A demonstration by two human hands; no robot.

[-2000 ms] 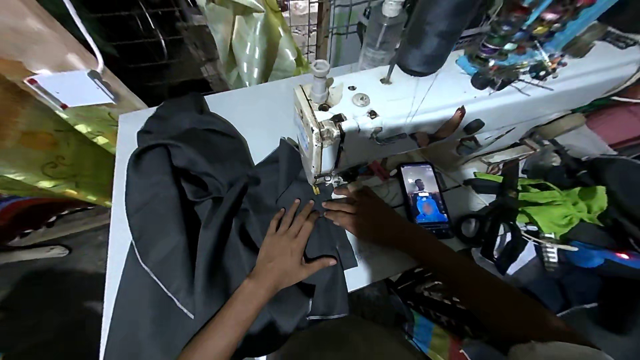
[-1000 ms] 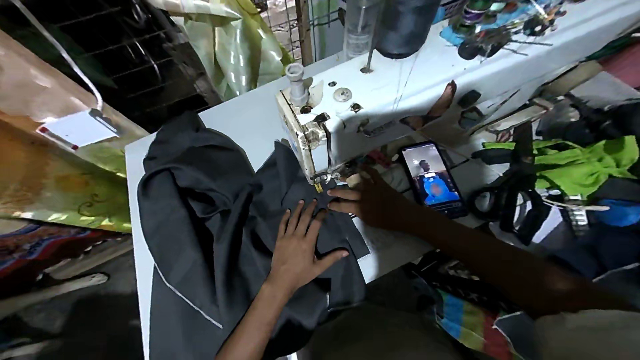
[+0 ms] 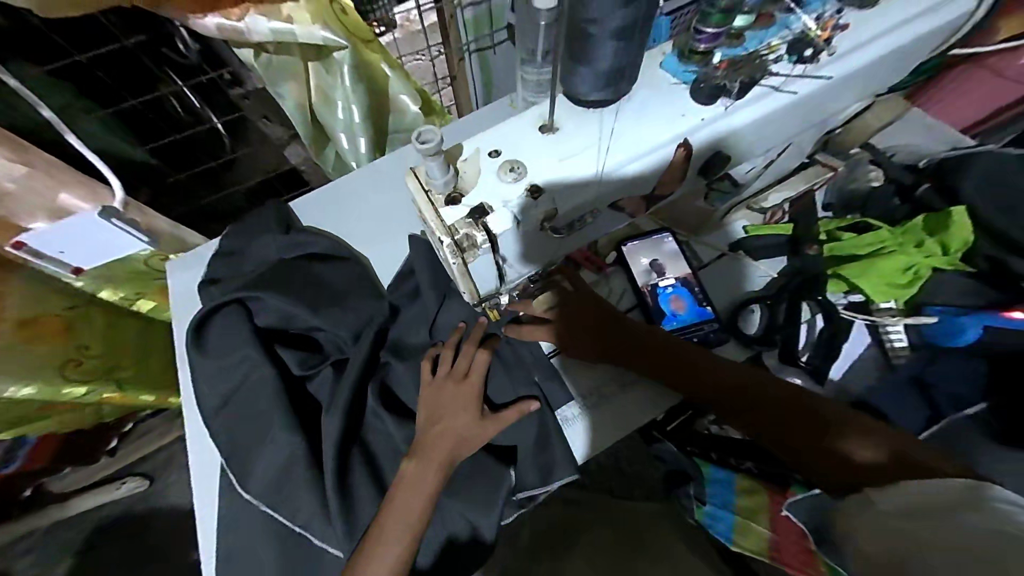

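Dark fabric [image 3: 296, 344] with pale stitched edges lies bunched over the white table and runs under the needle area of a white sewing machine [image 3: 512, 192]. My left hand [image 3: 460, 392] rests flat on the cloth, fingers spread, just in front of the presser foot [image 3: 494, 308]. Close at the right side of the foot, my right hand [image 3: 572, 320] has its fingertips on the cloth; part of it is in shadow, and whether it pinches anything does not show. A black cone of thread [image 3: 608, 48] stands behind the machine head.
Right of my right hand lies a phone [image 3: 670, 284] with its screen lit. Beyond it are black-handled scissors [image 3: 788, 320], green cloth [image 3: 904, 248] and dark cloth heaps. Thread bobbins [image 3: 720, 40] sit on top of the machine. A shiny curtain [image 3: 344, 88] hangs behind the table.
The view has moved closer to the machine. Both hands stay beside the needle area, with the left still flat on the cloth.
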